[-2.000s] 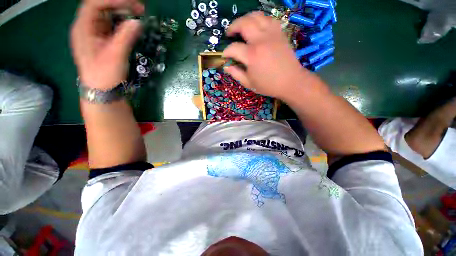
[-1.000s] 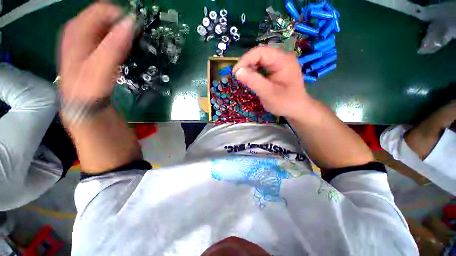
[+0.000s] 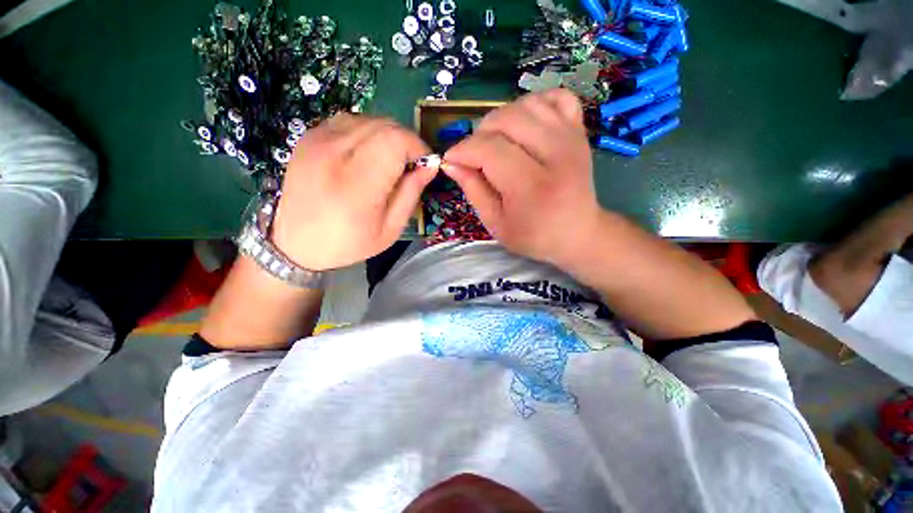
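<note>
A small white-silver part (image 3: 430, 161) is held between the fingertips of both hands, above the parts box. My left hand (image 3: 352, 190) pinches its left side. My right hand (image 3: 531, 170) meets it from the right with thumb and finger closed on it. The open parts box (image 3: 466, 104) has a tan rim; both hands hide much of it. A blue piece (image 3: 454, 130) lies near its back, and red-and-grey small parts (image 3: 455, 222) show at its front. What exactly the pinched part is cannot be told.
A tangled heap of wired circuit boards (image 3: 270, 85) lies left. Loose white rings (image 3: 438, 40) lie behind the box. Blue cylinders (image 3: 643, 85) are piled right, beside flat grey pieces (image 3: 563, 78). A plastic bag (image 3: 869, 62) is far right. People in white sit at both sides.
My left hand has come from the far left down to the box and meets my right hand. The left heap is now mostly uncovered. My right hand stays near the box, its fingertips slightly further left.
</note>
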